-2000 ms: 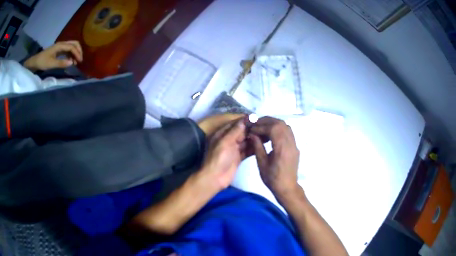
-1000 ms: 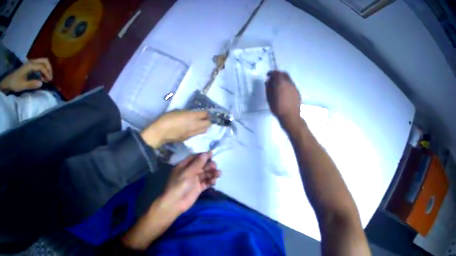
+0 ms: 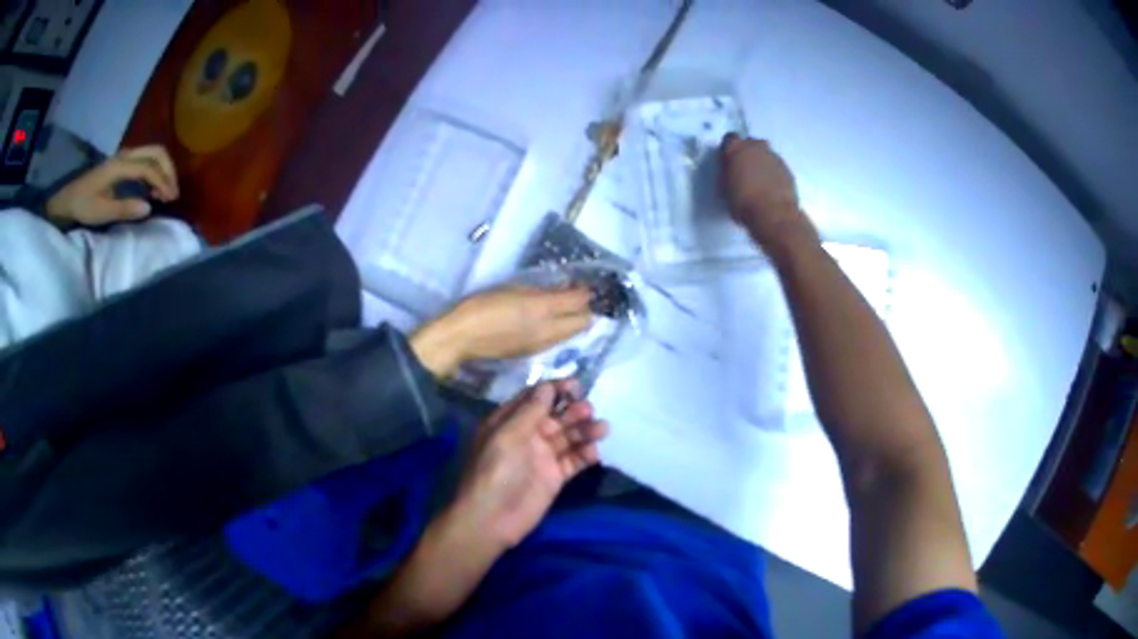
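Note:
A clear plastic bag (image 3: 599, 345) lies open at the table's front edge, with a pile of dark and silvery small metal parts (image 3: 609, 295) in it. My left hand (image 3: 524, 459) is palm up beside the bag, fingers curled around a small dark part (image 3: 562, 402). My right hand (image 3: 759, 185) is over the right edge of a clear tray (image 3: 661, 237) that holds a few small bits; its fingertips are blurred and I cannot tell if they hold anything. A coworker's hand (image 3: 518, 322) reaches into the bag from the left.
Another clear tray (image 3: 418, 231) with one small part lies at left. A pale tray (image 3: 861, 268) lies at right under my forearm. The red-brown box (image 3: 231, 156) stands at upper left, near the coworker's other hand (image 3: 119, 187).
My hands have parted since two seconds ago, and my right hand has moved out to the tray. The coworker's hand has come to the bag. The view has shifted slightly over the last second.

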